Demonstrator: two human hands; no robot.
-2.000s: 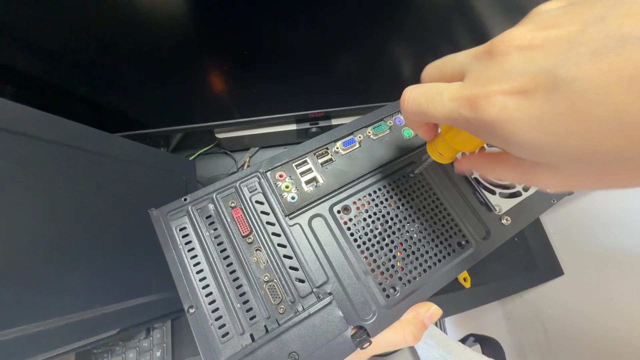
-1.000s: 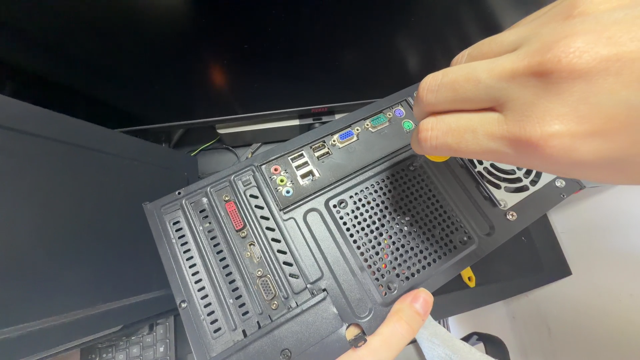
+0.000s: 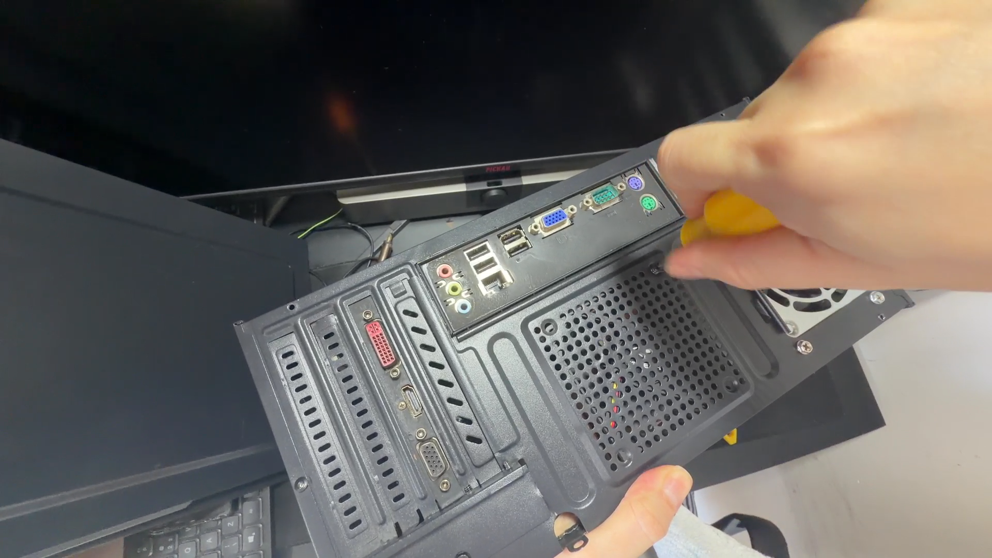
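Note:
A black computer case (image 3: 527, 403) lies tilted across the view, its rear panel facing me. A port plate (image 3: 573, 248) with USB, audio, blue VGA and green serial ports runs along its upper edge. Below that plate is a perforated fan grille (image 3: 643, 364). At the upper right, my right hand (image 3: 837, 163) grips the yellow handle of a screwdriver (image 3: 732, 217) close to the grille's top corner; its tip is hidden by my fingers. My left hand (image 3: 639, 515) holds the case at its bottom edge, thumb on the panel, other fingers out of sight.
A large dark monitor (image 3: 434, 85) stands behind the case. At the left is a dark flat panel (image 3: 132, 333), with part of a keyboard (image 3: 209, 535) below it. Thin cables (image 3: 356, 232) lie behind the case. A power supply fan (image 3: 814, 302) shows at the case's right end.
My right hand stays at the screwdriver near the grille's upper corner, its fingers turned differently around the handle. Two seconds ago the shaft was visible; now it is hidden. My left thumb shows more on the panel.

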